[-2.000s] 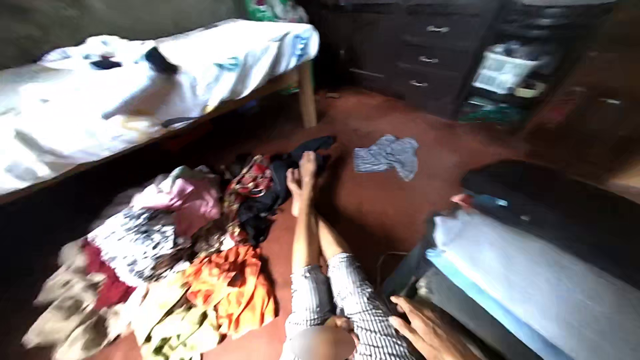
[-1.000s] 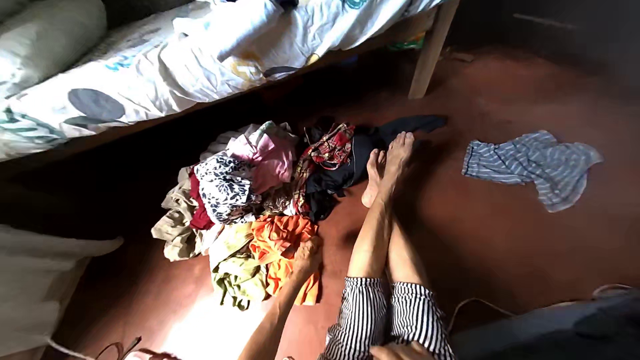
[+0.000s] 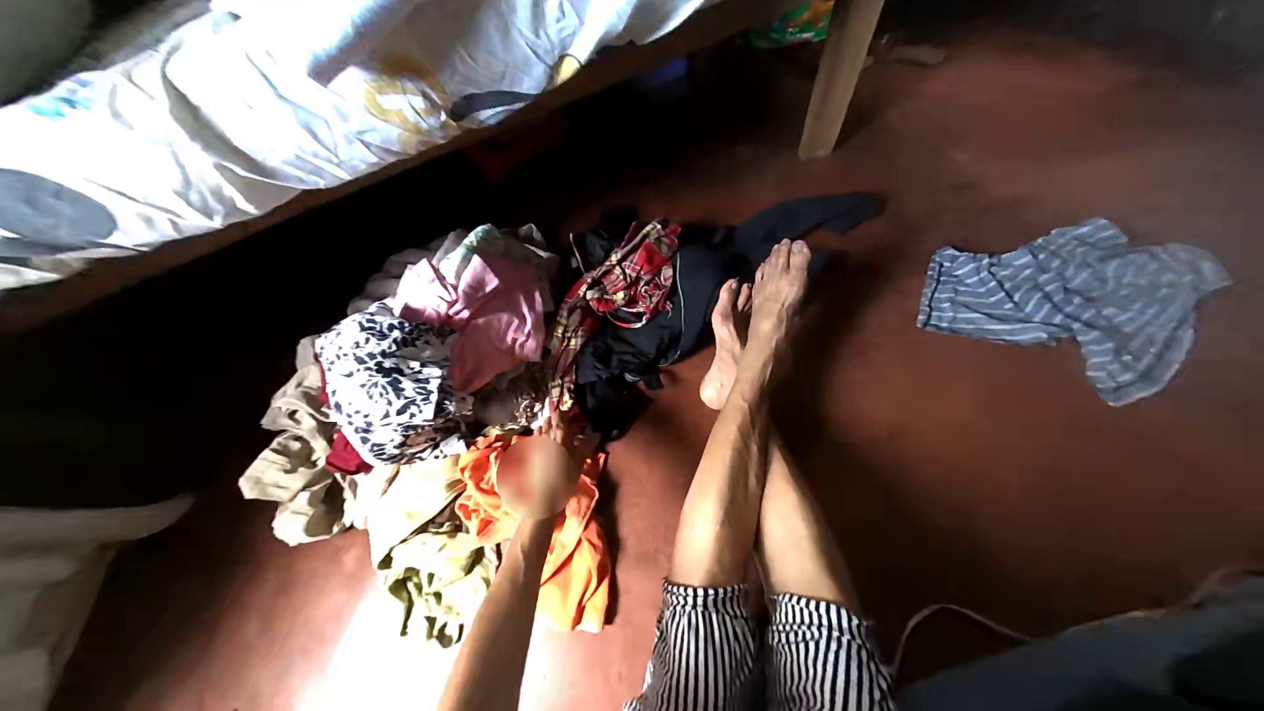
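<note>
My left hand (image 3: 545, 464) reaches over the orange cloth (image 3: 575, 583) at the near right side of a clothes pile; a blur covers much of it, so whether its fingers grip anything cannot be told. Its fingertips are beside a plaid garment (image 3: 632, 281). Around it lie a pink garment (image 3: 489, 321), a black-and-white patterned cloth (image 3: 380, 380), a beige garment (image 3: 296, 464), a yellow-green cloth (image 3: 439, 583) and black clothing (image 3: 696, 286). My right hand is out of view.
My crossed legs (image 3: 726, 484) stretch forward, feet beside the black clothing. A grey striped garment (image 3: 1076, 291) lies on the red floor at right. Above the pile is a bed with a white patterned sheet (image 3: 296, 99) and a wooden leg (image 3: 837, 84). A cord (image 3: 948, 607) runs at lower right.
The view has swung toward the pile and bed. My left hand, on the orange cloth's right part a second ago, is now farther up it, near the plaid garment. My right hand has left view.
</note>
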